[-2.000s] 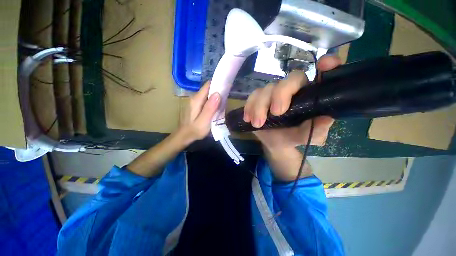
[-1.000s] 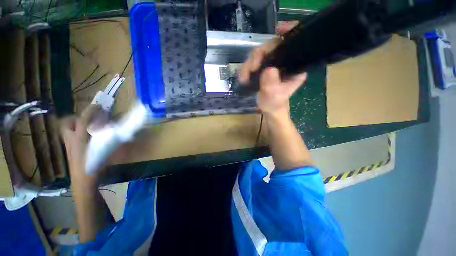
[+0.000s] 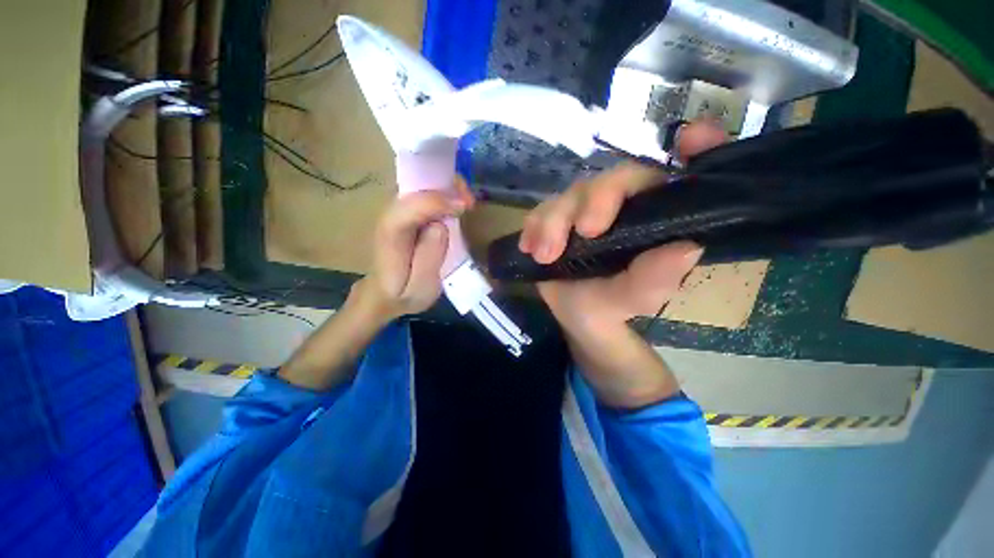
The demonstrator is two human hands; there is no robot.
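My left hand [image 3: 414, 253] grips the pink part of a white and pale pink cat-ear headband [image 3: 427, 164]. Its pointed ear is up at the left and its slim slotted arm points down toward me. My right hand [image 3: 610, 229] is closed around a thick black electric screwdriver [image 3: 817, 191], held nearly level. The screwdriver's narrow end is close to the headband's lower part, just right of it; whether they touch cannot be told. The headband's far end reaches toward my right fingertips.
A silver metal screw feeder [image 3: 752, 49] stands beyond my right hand, by a blue tray [image 3: 456, 55] with a patterned grey mat [image 3: 545, 65]. Stacked headbands with tan cardboard dividers [image 3: 174, 218] and dark wires lie at left. Blue crates [image 3: 76, 425] are at lower left.
The headband and my left hand have moved from the far left to the middle, beside the screwdriver. The screwdriver has swung from the feeder to nearly level. The view has shifted.
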